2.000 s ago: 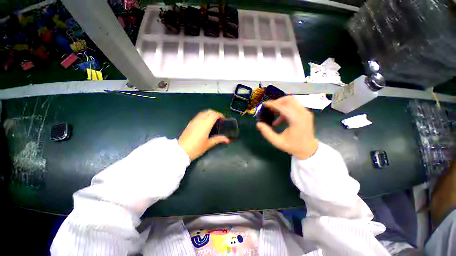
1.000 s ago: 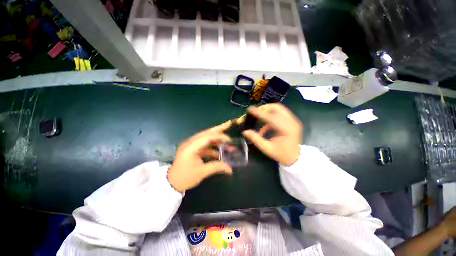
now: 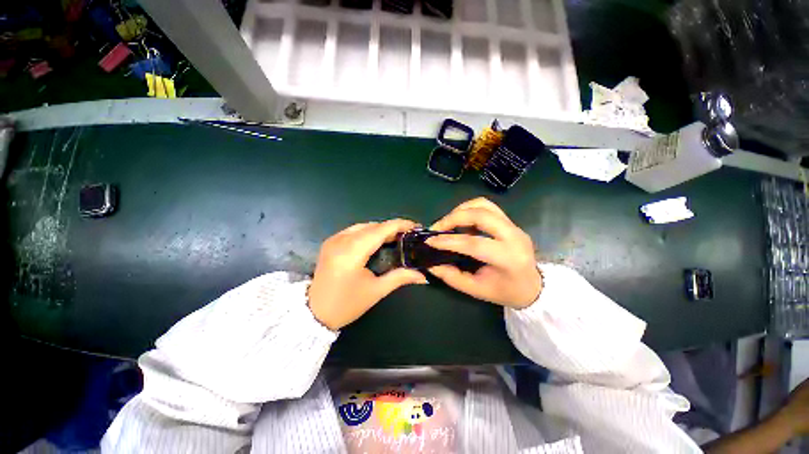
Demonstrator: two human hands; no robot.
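Observation:
My left hand (image 3: pixel 353 273) holds a watch case frame (image 3: pixel 405 250) at its left edge, between thumb and fingers. My right hand (image 3: pixel 490 253) holds a dark display module (image 3: pixel 432 252) against the frame, its fingers covering much of it. The two parts touch above the middle of the green bench. Whether the module sits inside the frame cannot be told. Two empty case frames (image 3: pixel 447 163) lie near the rail, beside a stack of display modules (image 3: pixel 513 158) with orange-gold flex tails (image 3: pixel 485 147).
Watch heads lie at far left (image 3: pixel 98 200) and right (image 3: pixel 699 284). A solvent bottle (image 3: pixel 671 158) leans by the white rail (image 3: pixel 355 119). Beyond are a white tray (image 3: pixel 410 71), a metal post (image 3: pixel 217 58) and clips (image 3: pixel 160 85). A person's arm (image 3: pixel 772 427) shows lower right.
My hands have come together. The frame, held apart and facing up in my left hand a second ago, now meets the module from my right hand. The camera view has shifted slightly.

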